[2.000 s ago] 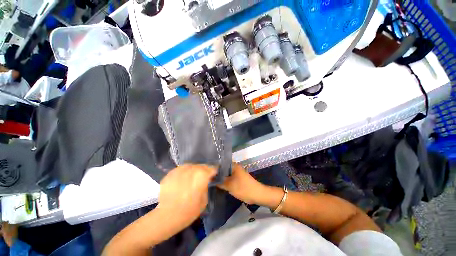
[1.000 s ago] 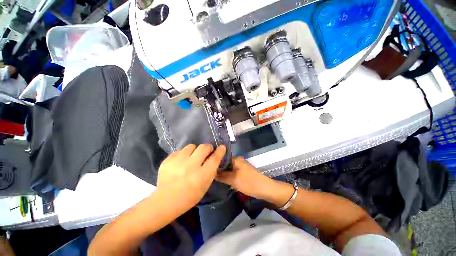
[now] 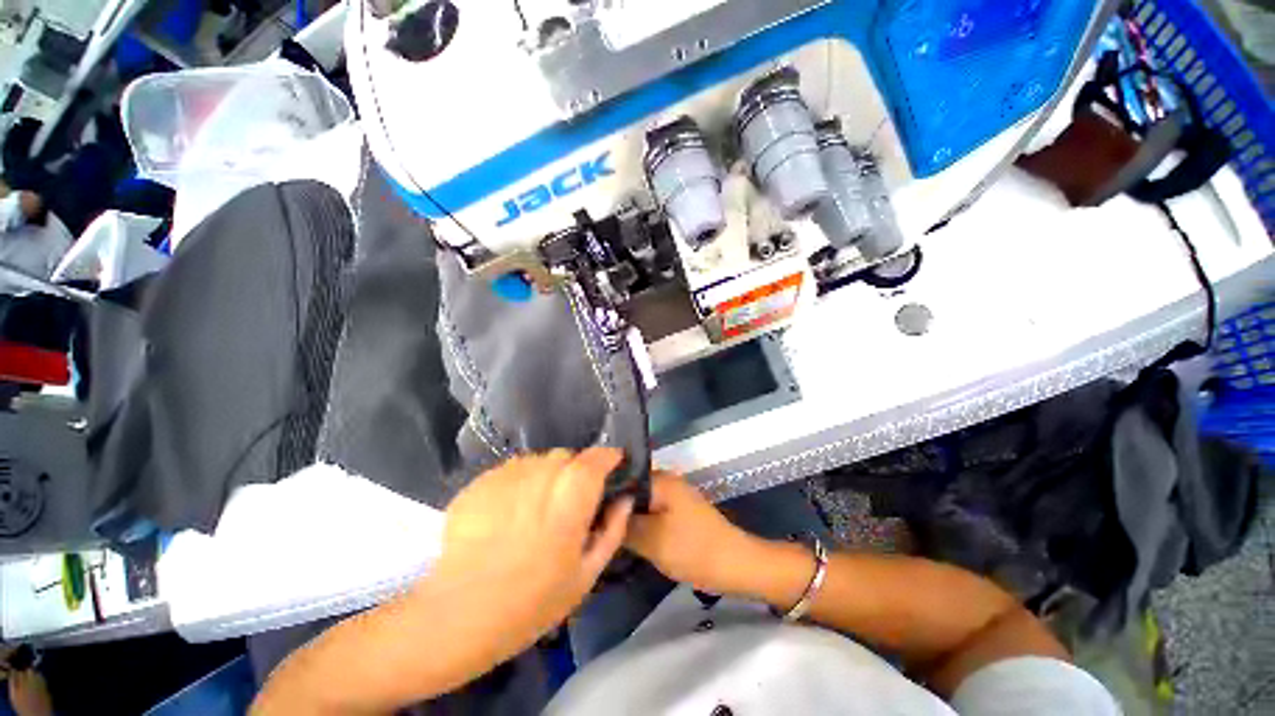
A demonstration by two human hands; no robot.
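Note:
A dark grey topstitched band [image 3: 538, 357] with pale stitch lines lies on the table, its right edge under the presser foot and needle area [image 3: 610, 319] of the white and blue overlock machine [image 3: 476, 189]. My left hand [image 3: 524, 525] grips the band's near end at the table's front edge, fingers bent over it. My right hand [image 3: 678, 532] holds the same edge from the right, its fingertips partly hidden behind the fabric and my left hand. The two hands meet there. The fabric below them is mostly hidden by my hands and forearms.
A stack of grey panels [image 3: 231, 336] lies left of the band. A clear plastic tub [image 3: 161, 119] stands at the back left. A brown object with black cord [image 3: 1084, 161] lies at the right end. A blue crate [image 3: 1244, 336] stands far right. Dark fabric [image 3: 1035, 490] hangs below the table edge.
Both hands moved up along the band towards the needle area, then back down to the table's front edge, still on the fabric. The machine shifted slightly in view.

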